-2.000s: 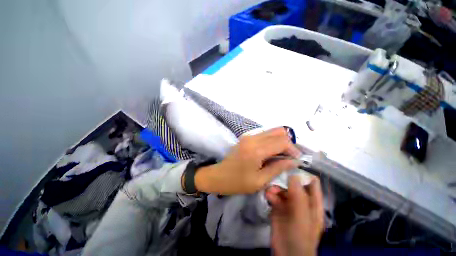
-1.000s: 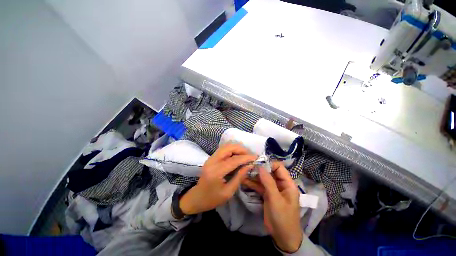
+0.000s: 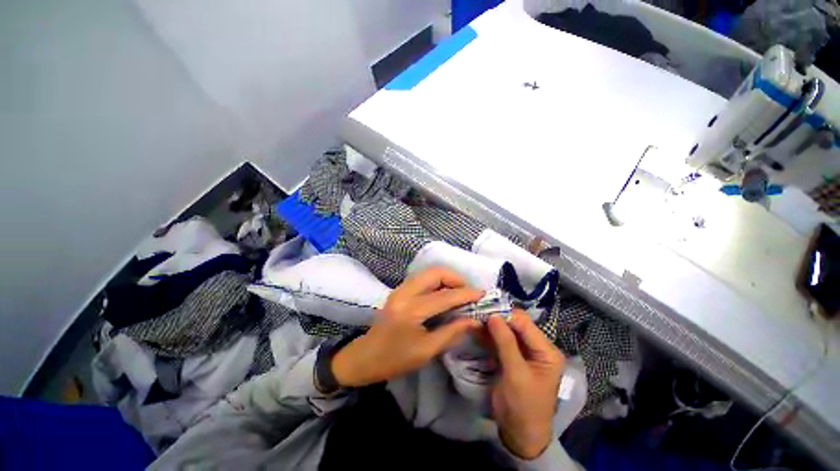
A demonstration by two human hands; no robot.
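Note:
A garment with black-and-white gingham (image 3: 387, 230), light grey panels (image 3: 327, 278) and navy trim (image 3: 528, 289) lies over my lap, below the table's front edge. My left hand (image 3: 405, 327) and my right hand (image 3: 527, 375) meet over it, fingertips close together. Both pinch a small pale edge of the garment (image 3: 486, 306). Its details are partly hidden by my fingers and too small to tell. A white label-like piece (image 3: 565, 387) shows beside my right hand.
The white machine table (image 3: 516, 129) has a ruler-marked front edge. The sewing machine (image 3: 769, 120) and a smartphone (image 3: 820, 269) with a white cable are at the right. Grey, gingham and navy pieces (image 3: 184, 313) are heaped at left, near a blue crate (image 3: 311, 224).
The view has tilted down from the table to my lap since the oldest frame. Both hands stay together on the garment, and my fingers have shifted slightly along the pinched edge.

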